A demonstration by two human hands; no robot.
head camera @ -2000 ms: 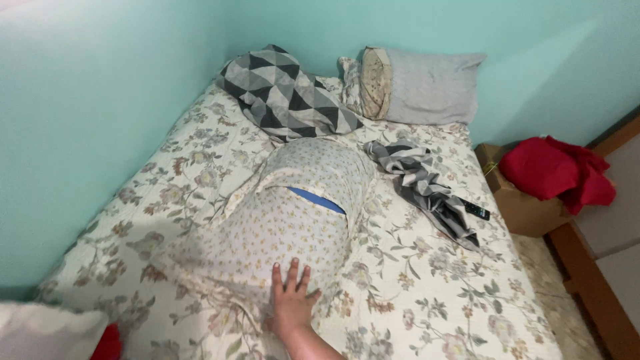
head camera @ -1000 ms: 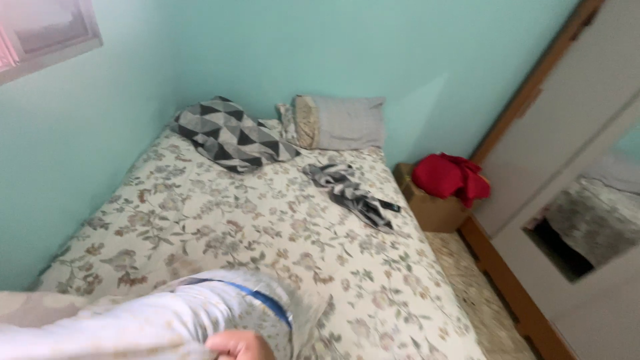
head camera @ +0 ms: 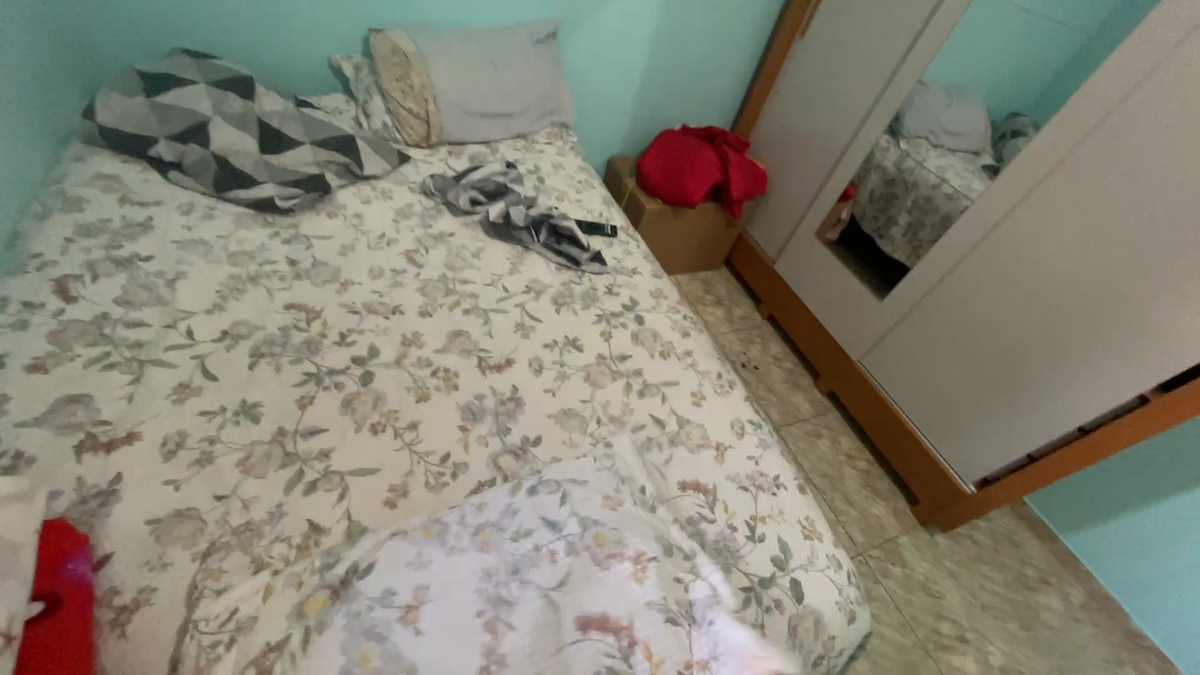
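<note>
A bed with a floral sheet (head camera: 375,328) fills much of the head view. Near the bottom edge, a raised, bunched part of floral cloth (head camera: 525,572) rises toward me. A blurred pale pinkish patch at its right may be part of my right hand; its fingers and any hold cannot be made out. My left hand is out of sight. Farther up the bed lie a crumpled grey-and-black triangle-patterned cloth (head camera: 234,131), a grey pillow (head camera: 497,84) and a twisted grey-and-black cloth (head camera: 516,211) beside a black remote control (head camera: 597,228).
Right of the bed, a cardboard box (head camera: 684,234) bears a red cloth (head camera: 698,169). A wardrobe (head camera: 1059,272) with a mirror (head camera: 937,159) stands beyond the tiled floor (head camera: 844,469). Red and white items (head camera: 61,600) lie at the lower left.
The small-patterned pillow with a blue opening, on the bed and then near my hand in the earlier frames, is out of view. Floral cloth now bulges up at the bottom. The view has shifted.
</note>
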